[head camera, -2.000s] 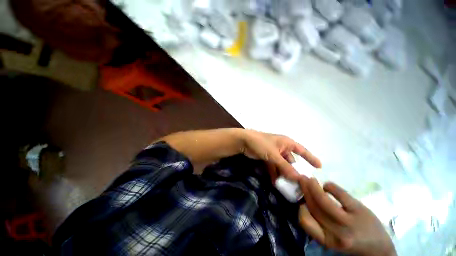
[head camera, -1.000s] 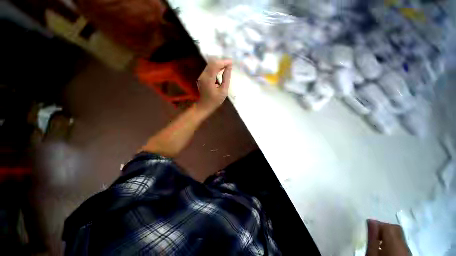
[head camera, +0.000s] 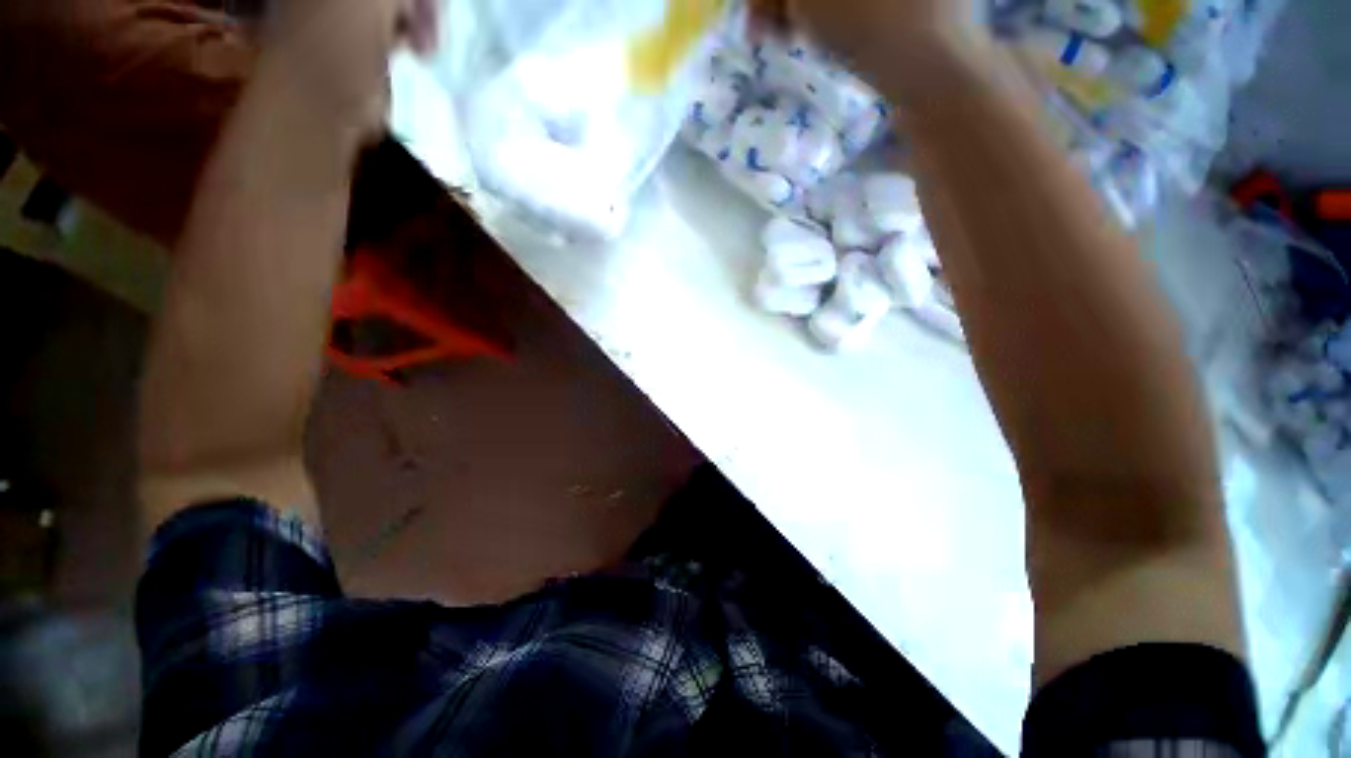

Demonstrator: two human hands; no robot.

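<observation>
A clear plastic bag [head camera: 556, 141] with white cases inside stands at the bench's far left edge, with a yellow strip [head camera: 674, 45] at its upper right. My left hand [head camera: 356, 30] is at the top edge, left of the bag, blurred and partly cut off. My right hand [head camera: 867, 27] is at the top edge, right of the yellow strip, also blurred and cut off. Whether either hand grips the bag cannot be seen. Loose white cases [head camera: 852, 274] lie below my right hand, beside blue-marked white cases [head camera: 778, 133].
The white bench [head camera: 830, 459] runs diagonally, its dark edge towards me. More blue-marked cases in clear plastic [head camera: 1104, 67] lie at the far right, others [head camera: 1319, 388] at the right rim. A red-orange stool [head camera: 400, 319] stands on the brown floor at left.
Both arms have reached forward to the top of the view; my right hand has come up from the lower right. A white-filled bag with yellow now shows between them. The view has shifted.
</observation>
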